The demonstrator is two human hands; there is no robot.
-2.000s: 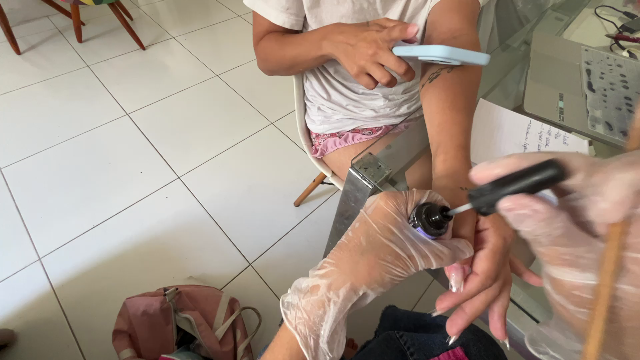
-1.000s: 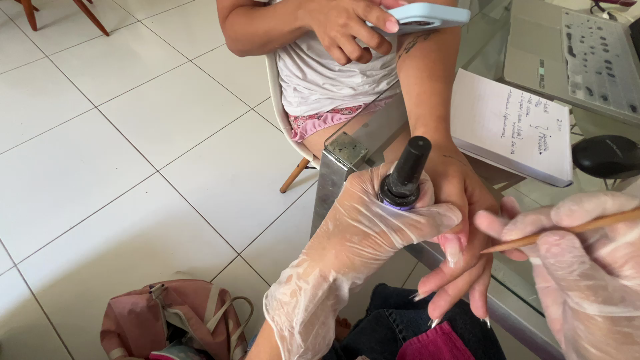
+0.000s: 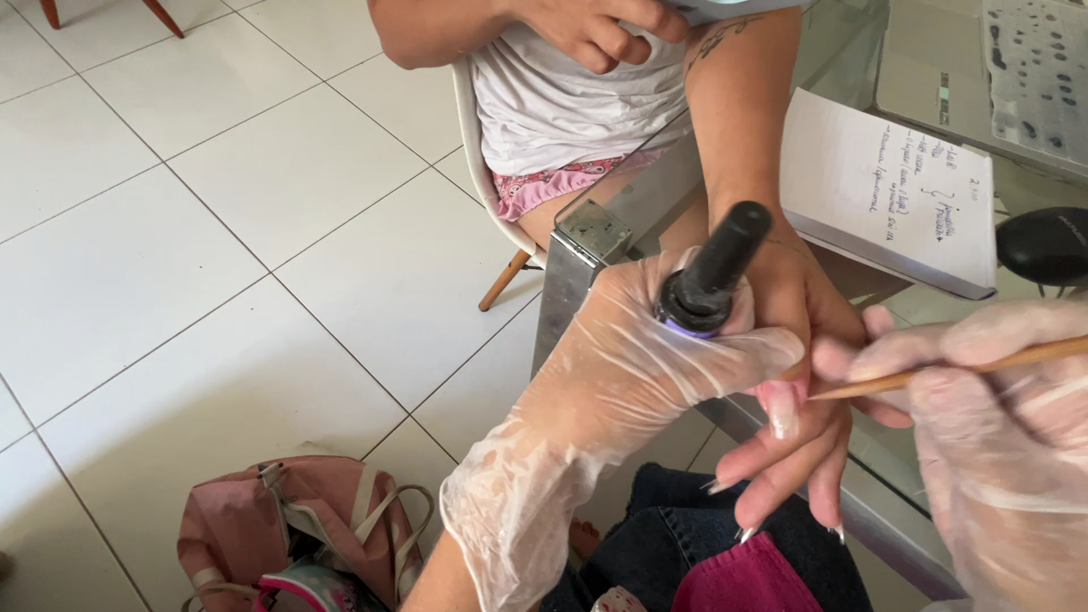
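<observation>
My left hand (image 3: 671, 348), in a clear thin glove, grips a nail polish bottle (image 3: 712, 270) with its black cap on, and its fingers rest against another person's finger. My right hand (image 3: 977, 382), gloved too, holds a pointed wooden stick (image 3: 901, 380). The stick's tip lies beside the base of the nail (image 3: 780, 408) on that finger. The other person's hand (image 3: 807, 297) reaches over the table edge with its fingers spread downward, and its long nails look clear and shiny.
A glass table with a metal corner (image 3: 595, 229) bears an open notebook (image 3: 888, 191) with handwriting, a black computer mouse (image 3: 1047, 245) and a laptop (image 3: 922, 76). Below lie a pink bag (image 3: 229, 531) on the tiled floor and a magenta cloth (image 3: 744, 578) over dark jeans.
The brush cap, held by my right hand two seconds ago, is back on the bottle. The stick has come to the nail. The view has shifted.
</observation>
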